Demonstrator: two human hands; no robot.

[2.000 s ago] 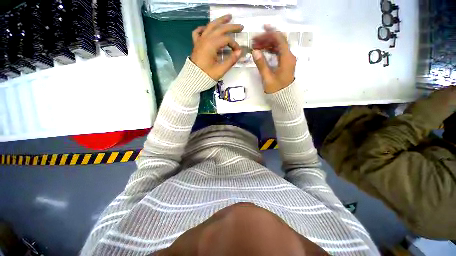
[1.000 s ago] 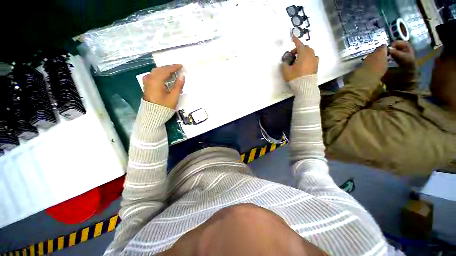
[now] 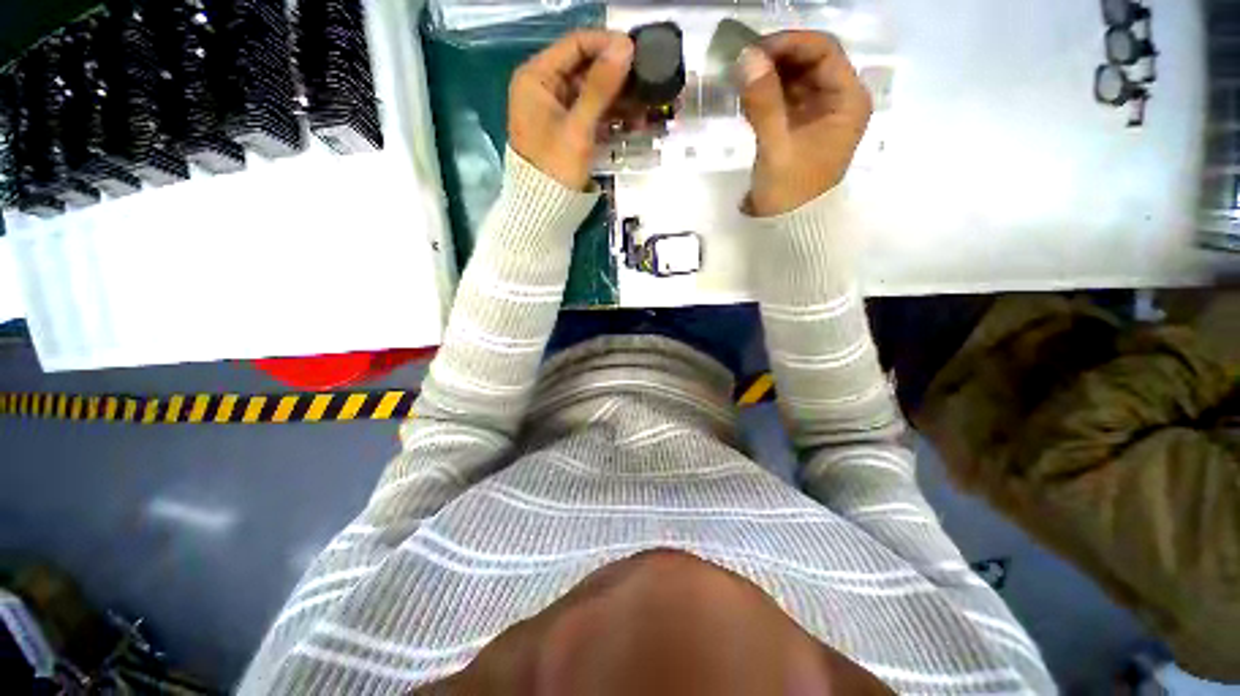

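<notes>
My left hand (image 3: 564, 102) holds a display module (image 3: 658, 57) by its left edge, with a grey rounded face and black rim up. My right hand (image 3: 805, 116) pinches a small grey-green protective film piece (image 3: 736, 46) between thumb and finger, just right of the module and apart from it. Another module (image 3: 675, 253) with a pale face and dark tail lies on the white work sheet (image 3: 952, 204) near its front edge. A release liner sheet (image 3: 718, 133) lies partly hidden under my hands.
Stacked dark modules (image 3: 170, 95) stand in rows on the white tray (image 3: 231, 279) at left. Waiting modules (image 3: 1119, 84) lie at the far right. Green mat (image 3: 476, 136) shows between tray and sheet. A person in a brown sleeve (image 3: 1088, 449) sits at right.
My right hand has come back from the waiting modules to beside my left hand. A module is now in my left hand and a film piece in my right. The camera view has turned.
</notes>
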